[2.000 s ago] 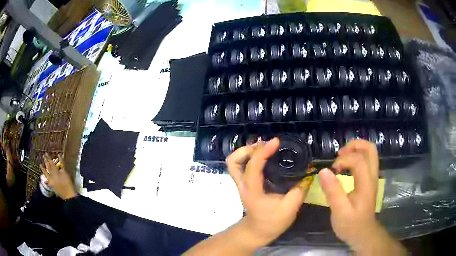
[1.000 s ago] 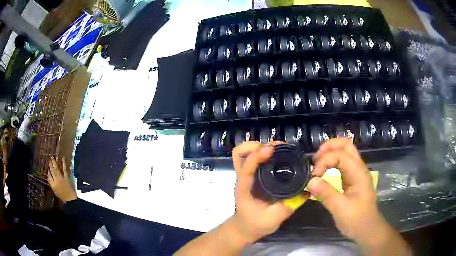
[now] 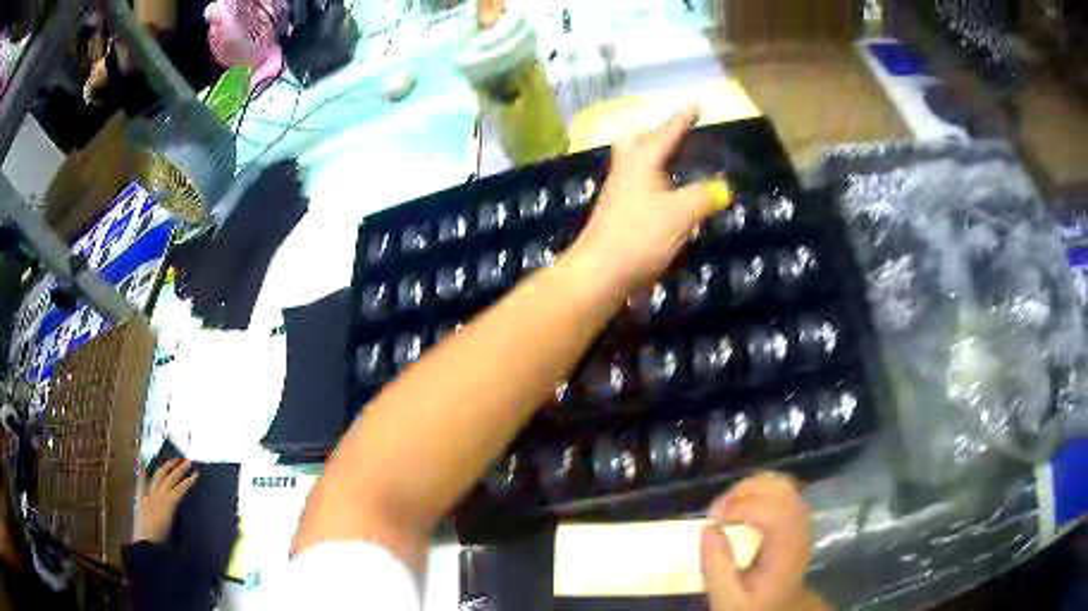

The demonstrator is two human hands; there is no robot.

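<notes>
The black divided tray (image 3: 877,442) holds rows of round black units (image 3: 678,448) standing on edge. My left arm reaches across it. My left hand (image 3: 650,203) is at the tray's back right, thumb and index finger apart, with a yellow finger cot (image 3: 716,193) on one digit. The area between those fingers is dark, so I cannot tell whether a unit is held there. My right hand (image 3: 764,543) pinches the right end of the yellow backing sheet (image 3: 626,559) in front of the tray. My left forearm hides part of the rows.
Black die-cut sheets (image 3: 313,370) lie left of the tray. A lidded cup (image 3: 515,96) stands behind it. Crinkled clear plastic (image 3: 966,322) lies to the right. At far left are a brown divided carton (image 3: 90,442) and a neighbour's hand (image 3: 165,499) beside a black sheet.
My left hand has moved from in front of the tray to its back right, and the unit it held no longer shows clearly. My right hand has moved down onto the yellow sheet. The view has shifted.
</notes>
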